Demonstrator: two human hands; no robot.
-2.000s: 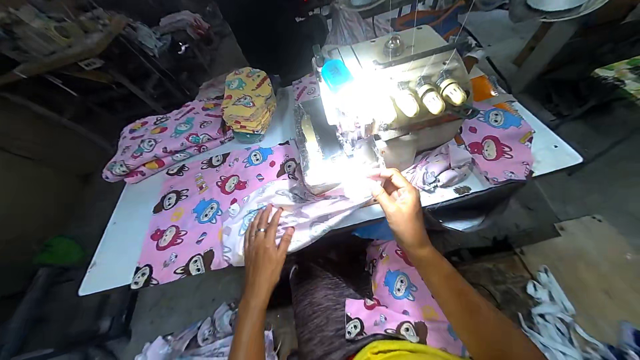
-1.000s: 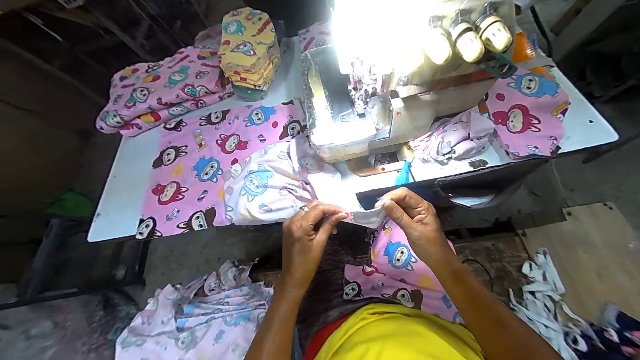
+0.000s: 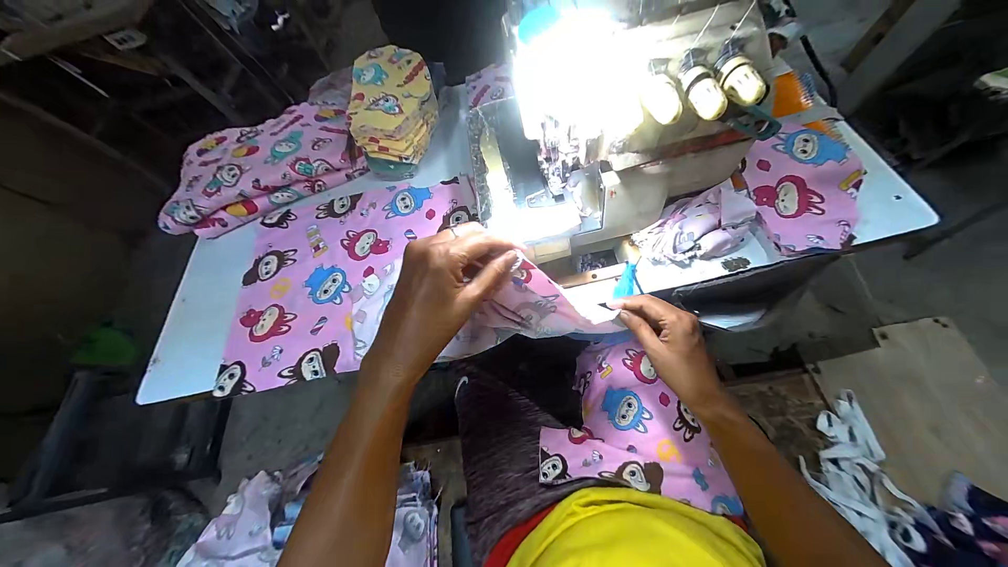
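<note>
My left hand (image 3: 453,276) pinches one end of a pink printed fabric piece (image 3: 543,303) between thumb and fingers. The other end of its edge, which looks white, is pinched by my right hand (image 3: 665,335). The fabric spans between them in front of a sewing machine (image 3: 677,181), whose lamp glares over the needle area. A pink printed fabric panel (image 3: 339,276) lies flat on the white table to the left, with pale cloth partly over it. Another pink printed piece (image 3: 630,409) rests on my lap. A blue tuft (image 3: 626,281) hangs by the machine's front edge.
A stack of yellow printed fabric pieces (image 3: 394,102) stands beside folded pink cloth (image 3: 268,165) at the back left. Thread cones or bulb-like fittings (image 3: 701,90) sit on the machine. Crumpled cloth (image 3: 697,224) lies right of it. White strips (image 3: 854,449) and more cloth lie below the white table (image 3: 177,315).
My left hand has moved up and left from beside my right hand, and the fabric is now spread between them. Two seconds ago my left hand lay on the cloth on the table.
</note>
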